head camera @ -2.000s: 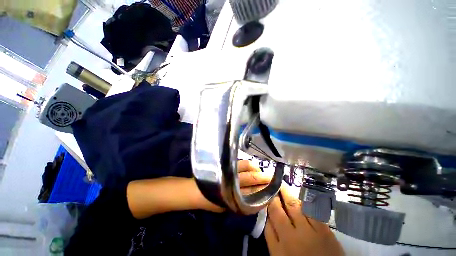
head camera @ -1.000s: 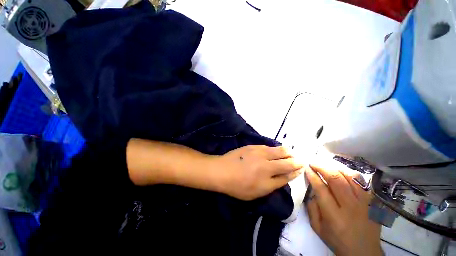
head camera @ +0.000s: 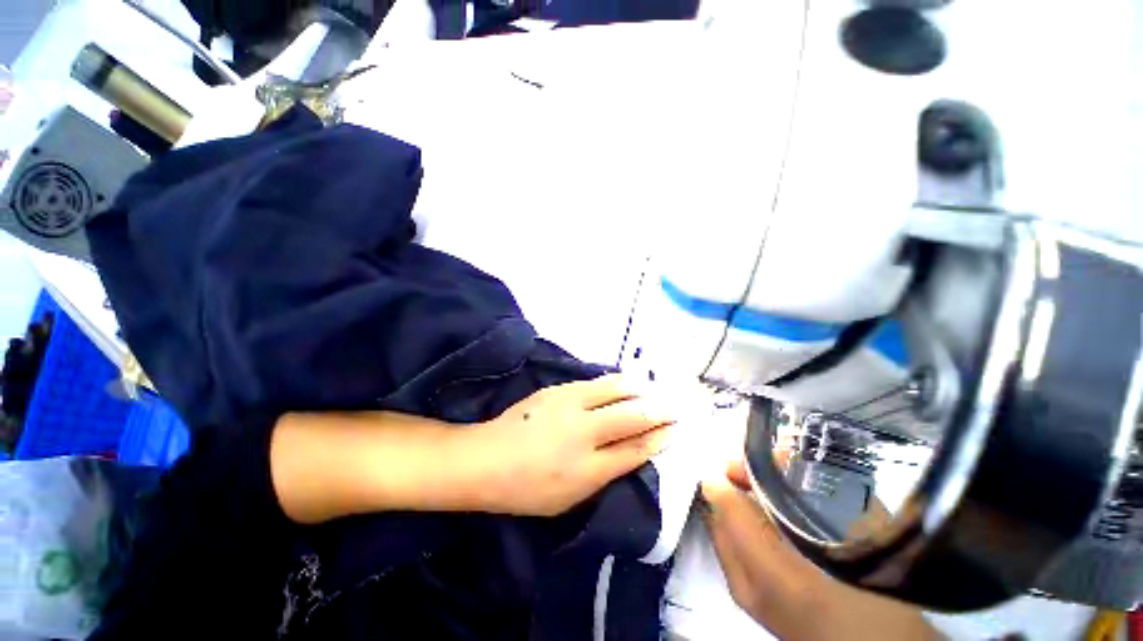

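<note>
Dark navy trousers (head camera: pixel 288 276) lie bunched on the white table and down over the lap. A white strip (head camera: pixel 678 501) runs along their edge at the sewing area. My left hand (head camera: pixel 570 445) lies flat on the navy cloth, fingertips at the white strip beside the needle area, which is washed out by glare. My right hand (head camera: pixel 765 564) is at the right of the strip, partly hidden behind a shiny metal guard (head camera: pixel 990 426) of the sewing machine (head camera: pixel 827 163). Its fingertips are near the strip's edge; its grip is hard to see.
A grey round vent (head camera: pixel 53 198) of a second machine is at the far left. A blue crate (head camera: pixel 75 401) and a clear bag (head camera: pixel 57 551) are at the left. Dark cloth lies beyond the table's back edge. A yellow handle shows at the lower right corner.
The view has shifted, with the machine head and guard now covering more of the right side than one second ago. Both hands stay by the white strip; the right is more hidden.
</note>
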